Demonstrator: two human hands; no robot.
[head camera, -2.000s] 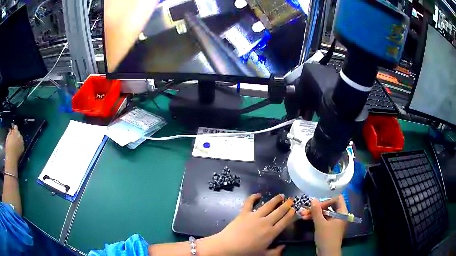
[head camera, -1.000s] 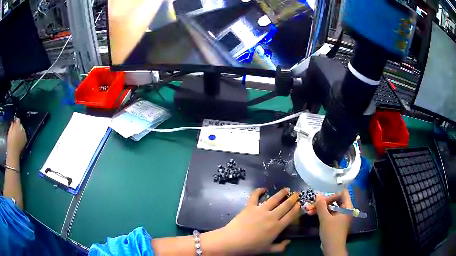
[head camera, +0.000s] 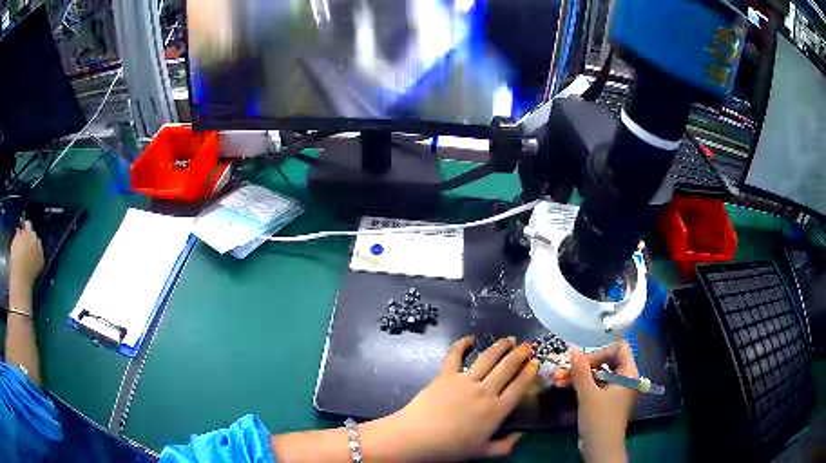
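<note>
A cluster of small dark and silver components (head camera: 549, 347) lies on the black mat (head camera: 362, 375), just below the ring light. My left hand (head camera: 475, 393) lies palm down with its fingertips at the left side of the cluster; whether they hold a piece is too small to tell. My right hand (head camera: 602, 398) holds a slim pale pen-like tool (head camera: 634, 382) like a pencil; its working tip is hidden by the fingers. A separate pile of loose components (head camera: 409, 313) lies left of the hands.
The microscope tube (head camera: 620, 190) and white ring light (head camera: 580, 316) stand over the cluster. A black component tray (head camera: 761, 344) leans at right. Behind are a label card (head camera: 408, 251), a red bin (head camera: 177, 163) and the monitor (head camera: 371, 125). Another person's hand (head camera: 25, 258) is at left.
The monitor's magnified view has turned to a streaked blur. My head view has shifted slightly. Both hands stay at the cluster, and my right hand still holds the tool.
</note>
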